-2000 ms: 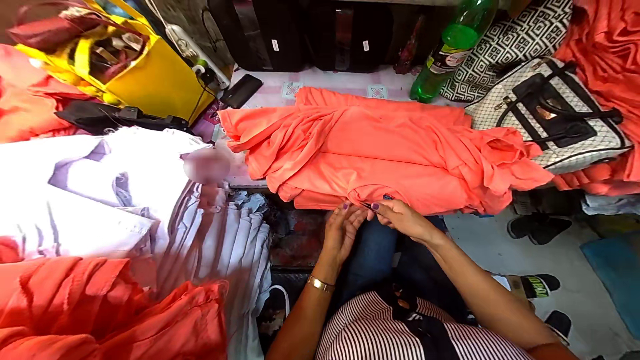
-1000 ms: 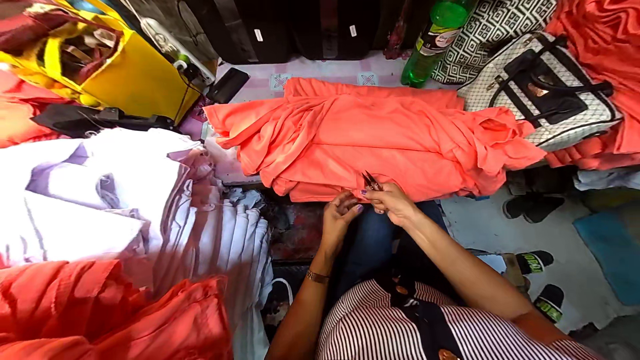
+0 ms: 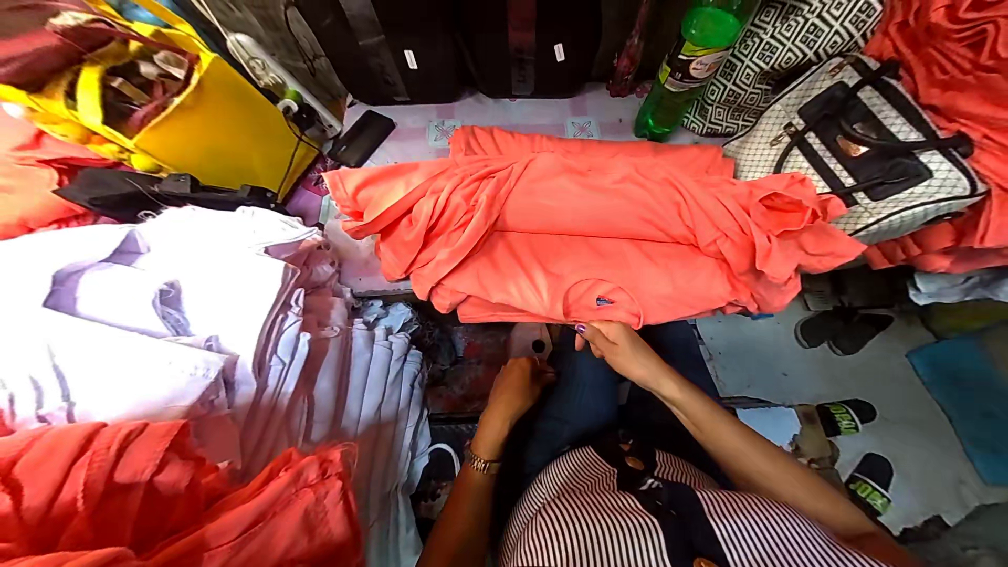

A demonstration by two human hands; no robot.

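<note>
A coral knit garment lies bunched across the table before me, its round neckline with a small dark label at the front edge. My right hand grips that edge between thumb and fingers, just below the neckline. Lower and to the left, my left hand hangs over my lap, apart from the cloth, with its fingers curled; whether something is inside cannot be made out. The small dark tool seen earlier at my right hand does not show.
White folded cloths are stacked at left, red cloth below them. Behind stand a yellow bag, a black phone, a green bottle and a checked handbag. Slippers lie on the floor at right.
My hands were close together at the garment's front edge. The left has moved down and away from it. The neckline and its label now show, and the dark tool is out of sight.
</note>
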